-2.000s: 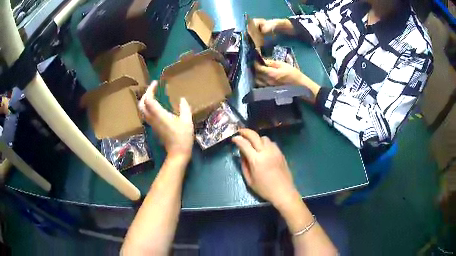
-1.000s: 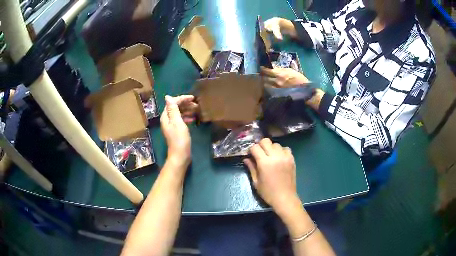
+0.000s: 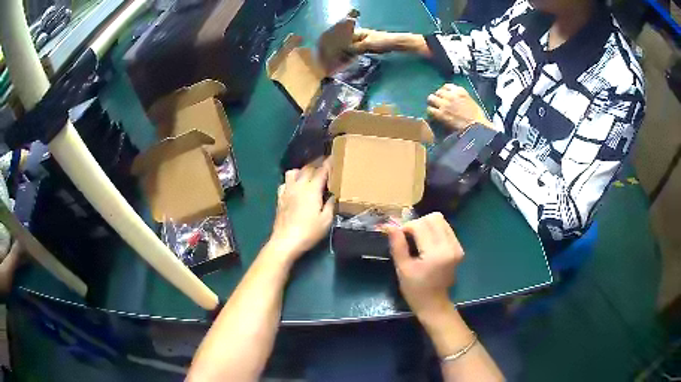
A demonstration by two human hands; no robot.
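Note:
An open mailer box [image 3: 377, 175] stands in front of me, its brown lid raised, with bagged parts [image 3: 373, 218] under clear plastic low in its tray. My left hand [image 3: 305, 207] is at the box's left side, fingers at its edge; whether it grips is unclear. My right hand [image 3: 429, 250] is at the tray's front right corner, thumb and fingers together over the bagged parts, with a small red spot beside the fingertips. What lies between the fingertips is hidden.
Two open boxes [image 3: 183, 183] with bagged parts stand at left behind a cream pipe [image 3: 123, 216]. Another open box [image 3: 299, 74] is at the back. A co-worker [image 3: 560, 112] sits at right near a black box [image 3: 459, 160]. A large dark bin [image 3: 201, 48] is back left.
The box in front of me has moved right and now faces me squarely. My left hand has moved right to its side. The co-worker's far hand has moved a box toward the back middle.

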